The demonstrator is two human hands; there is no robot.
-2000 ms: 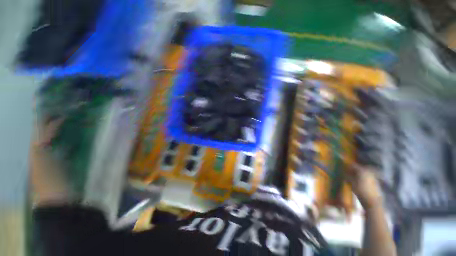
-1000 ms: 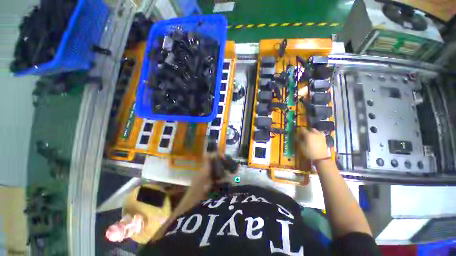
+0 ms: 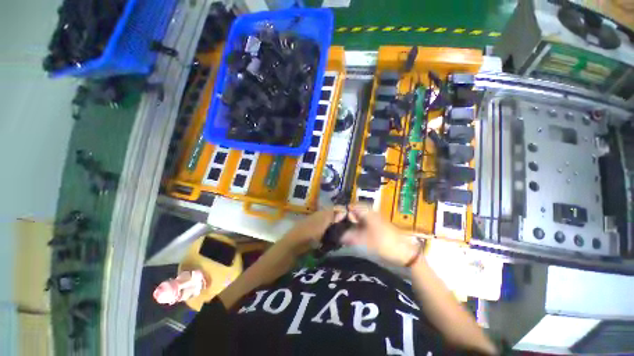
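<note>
My left hand (image 3: 321, 226) holds a bunch of black power adapters (image 3: 336, 235) close to my body, at the front edge of the trays. My right hand (image 3: 372, 233) is beside it, its fingers touching the adapters or their cords; the exact grip is blurred. Just beyond is an orange test tray (image 3: 429, 221) with black adapters in both side rows, cords running to a green centre board (image 3: 411, 167). White sockets (image 3: 453, 218) show at its near right end. A blue basket (image 3: 217, 115) heaped with adapters rests over the trays to the left.
A green belt (image 3: 97, 236) with scattered adapters runs along the left, with another blue basket (image 3: 142, 38) above it. A perforated metal plate (image 3: 549, 149) lies right of the loaded tray. A phone (image 3: 217, 250) lies on a round stool (image 3: 231, 272) near my body.
My right hand has left the tray's right row and moved left and nearer to meet my left hand. My left hand, still with adapters, has shifted slightly right. The camera view has shifted a little.
</note>
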